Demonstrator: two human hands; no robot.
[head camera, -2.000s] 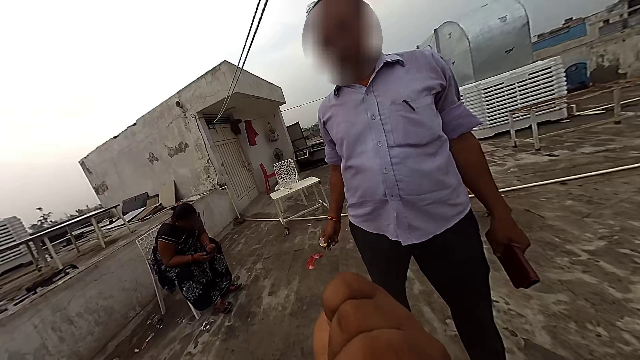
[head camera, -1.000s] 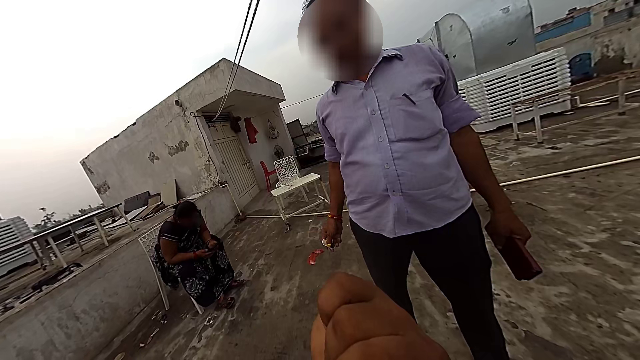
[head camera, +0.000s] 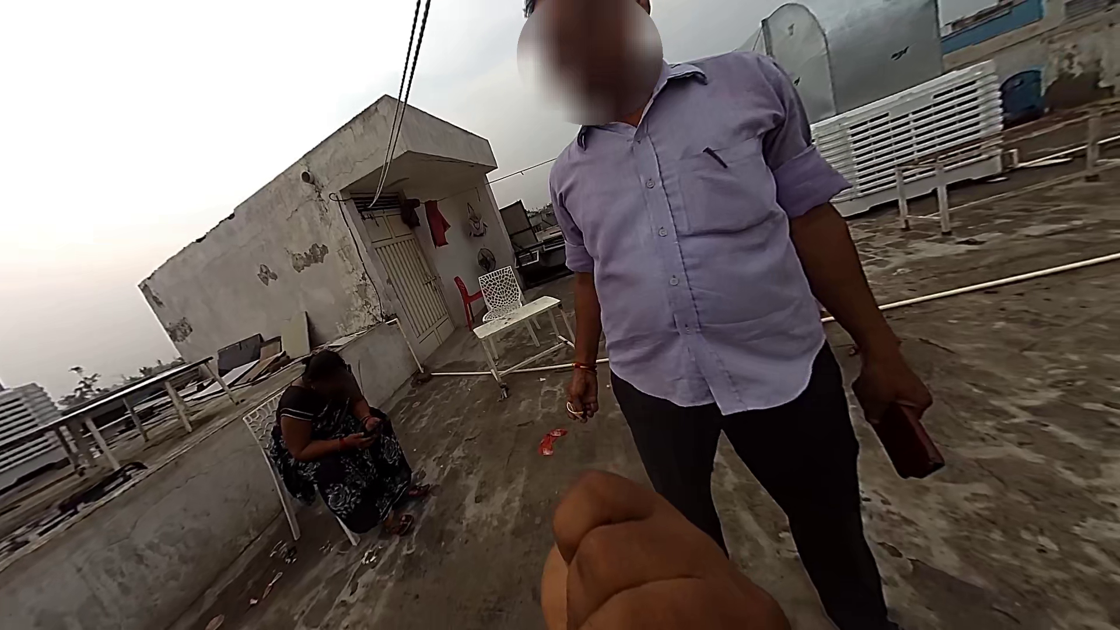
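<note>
My right hand (head camera: 656, 560) rises from the bottom edge, its fingers curled into a fist close to the camera. Nothing shows in it, though the inside of the fist is hidden. My left hand is out of view. Beyond the fist stands a person in a light purple shirt (head camera: 691, 236) and dark trousers. One hand of that person holds a dark red wallet or case (head camera: 910, 442); the other hangs down with a small pale thing at the fingers. To the left, another person in a dark patterned garment (head camera: 363, 477) sits bent over a small object held in both hands.
A white table (head camera: 516, 317), a white lattice chair (head camera: 500, 293) and a red chair (head camera: 468, 302) stand near a metal door. A low wall (head camera: 157, 534) runs along the left. Red scraps (head camera: 551, 440) lie on the floor. A pale pipe (head camera: 989, 287) crosses the right side.
</note>
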